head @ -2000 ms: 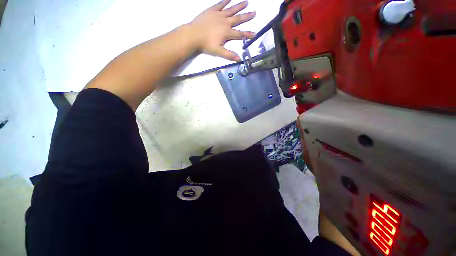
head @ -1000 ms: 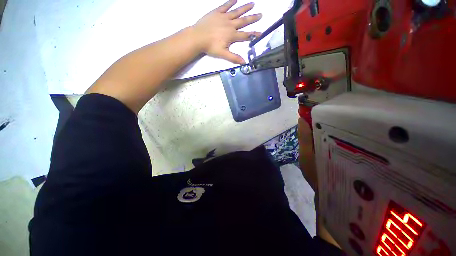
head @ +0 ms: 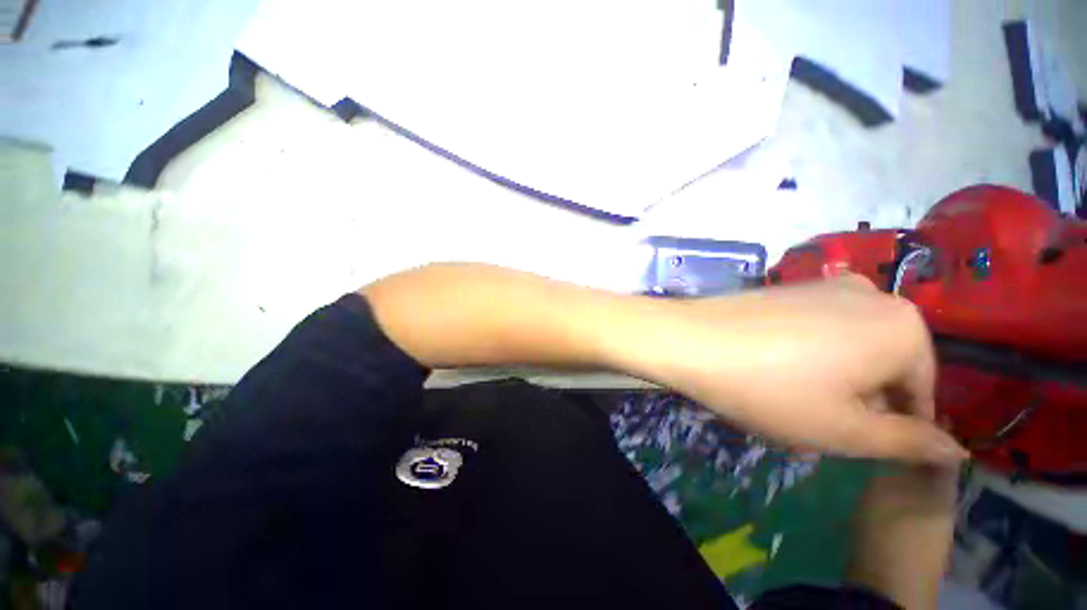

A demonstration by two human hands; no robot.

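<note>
The red cutting machine (head: 1001,268) is at the right, beyond my hands. Its grey base plate (head: 706,265) lies on the table by the edge of a paper-topped fabric stack (head: 536,89). My left hand (head: 864,369) is blurred, with fingers curled, in front of the machine's near side; whether it grips anything is unclear. My right forearm rises from the lower right, but my right hand is hidden behind my left hand and the machine. The knife cannot be made out.
Dark strips (head: 840,91) lie at the far right. A bent dark-edged piece (head: 191,131) is at the left. The off-white table's (head: 274,286) near edge runs in front of me, above a green floor (head: 799,524) with scraps.
My left hand has left the white paper and moved right and nearer, its fingers now curled. The machine appears farther off and lower, its digits out of sight. The view has shifted, showing more table and floor.
</note>
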